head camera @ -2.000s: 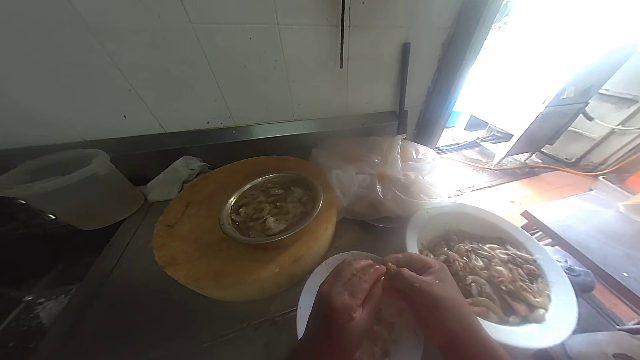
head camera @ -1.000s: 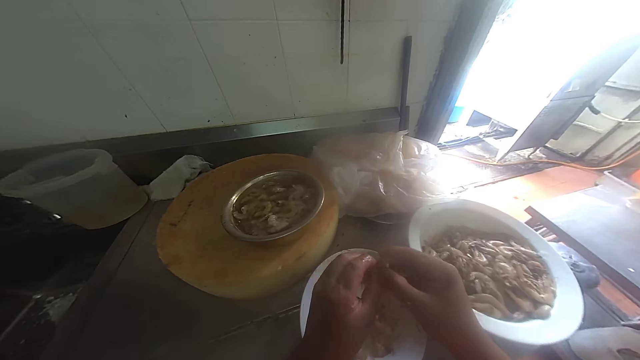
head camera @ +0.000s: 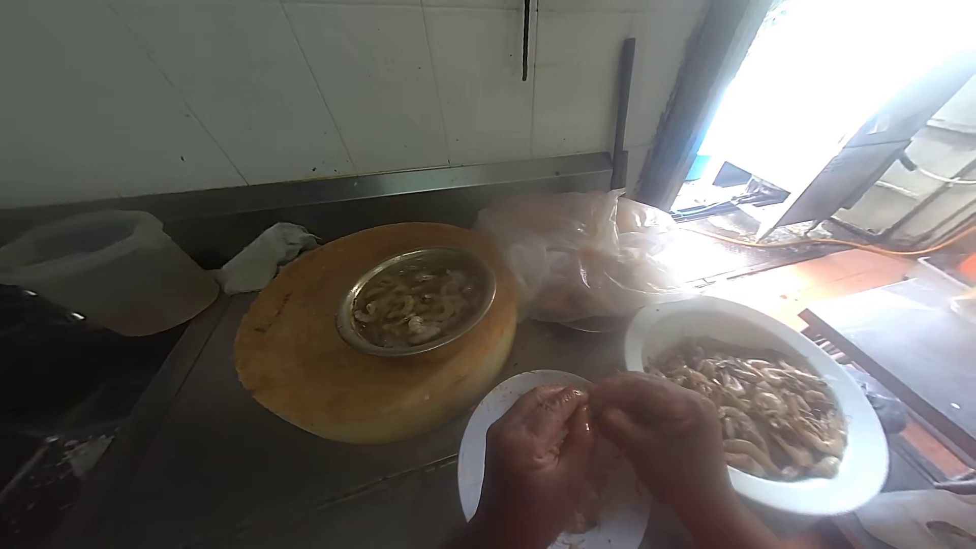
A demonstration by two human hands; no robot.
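Observation:
My left hand [head camera: 537,450] and my right hand [head camera: 663,435] meet fingertip to fingertip over a white plate or shallow bowl [head camera: 476,435]. Between the fingers is a small wet piece, mostly hidden, that looks like a shrimp. Some pinkish bits lie in the white dish under my hands. To the right, a large white basin [head camera: 865,465] holds many unpeeled shrimp [head camera: 770,404]. A metal bowl [head camera: 347,335] of peeled shrimp in liquid [head camera: 419,301] rests on a thick round chopping block [head camera: 297,381], left of my hands.
Behind the dish, a clear plastic bag [head camera: 587,259] with pale contents leans by the chopping block. A translucent plastic tub [head camera: 152,282] and a crumpled white cloth [head camera: 267,255] are at the left. A tiled wall [head camera: 366,84] rises behind the metal counter [head camera: 229,465].
Both hands stay together over the white dish, with small shifts of the fingers. The bowls and the chopping block have not plainly moved.

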